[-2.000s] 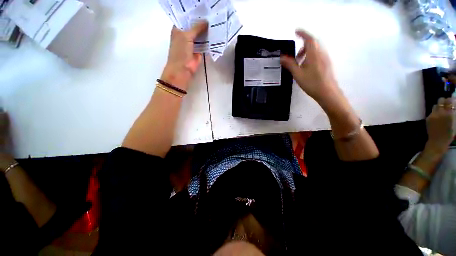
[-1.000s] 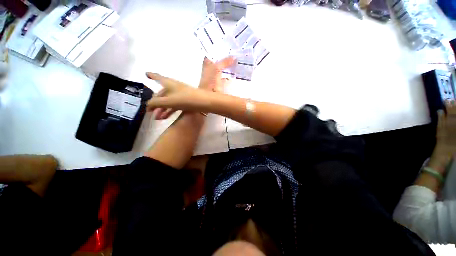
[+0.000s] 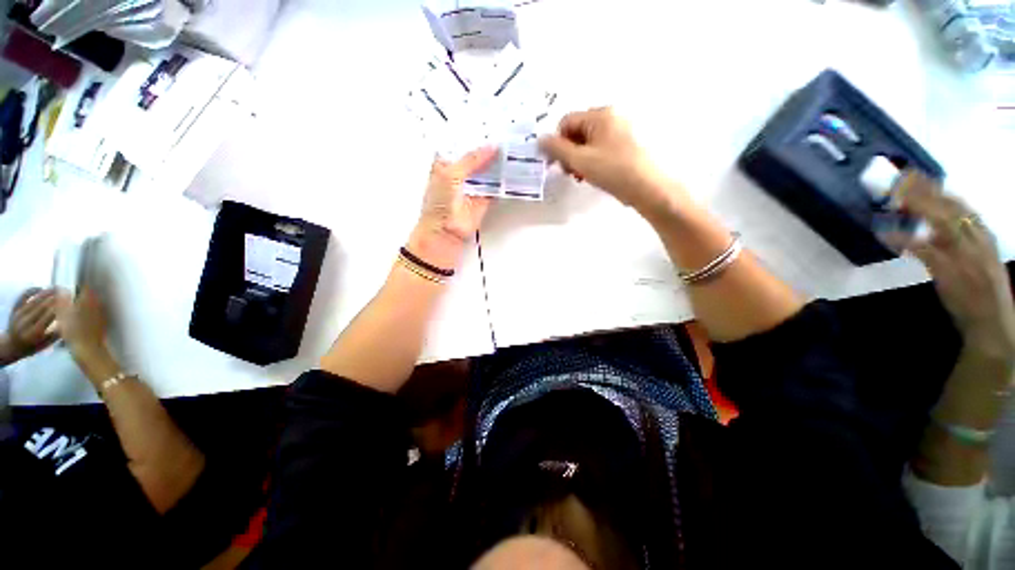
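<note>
My left hand [image 3: 454, 200] holds a fan of white printed cards [image 3: 484, 106] over the centre of the table, near the seam. My right hand [image 3: 584, 145] is at the right edge of the fan, its thumb and fingertips closed together at one card [image 3: 524, 163]. Whether they grip that card is not clear. An open black box [image 3: 262, 283] stands on the table to the left, with a white printed card [image 3: 273, 262] lying in it. Dark shapes below the card in the box are too dim to make out.
At right, another person's hand [image 3: 955, 251] touches a black box [image 3: 788, 154] with pale pieces in its tray. At left, another person's hands [image 3: 76, 317] hold something blurred. White printed stacks [image 3: 167, 106] stand far left. Clear-bagged supplies [image 3: 971, 31] lie far right. A folded card stack [image 3: 481, 27] lies beyond the fan.
The black box went from the centre to the left and was released. My right hand has come back from it to the cards. The right neighbour's black box has moved further into view.
</note>
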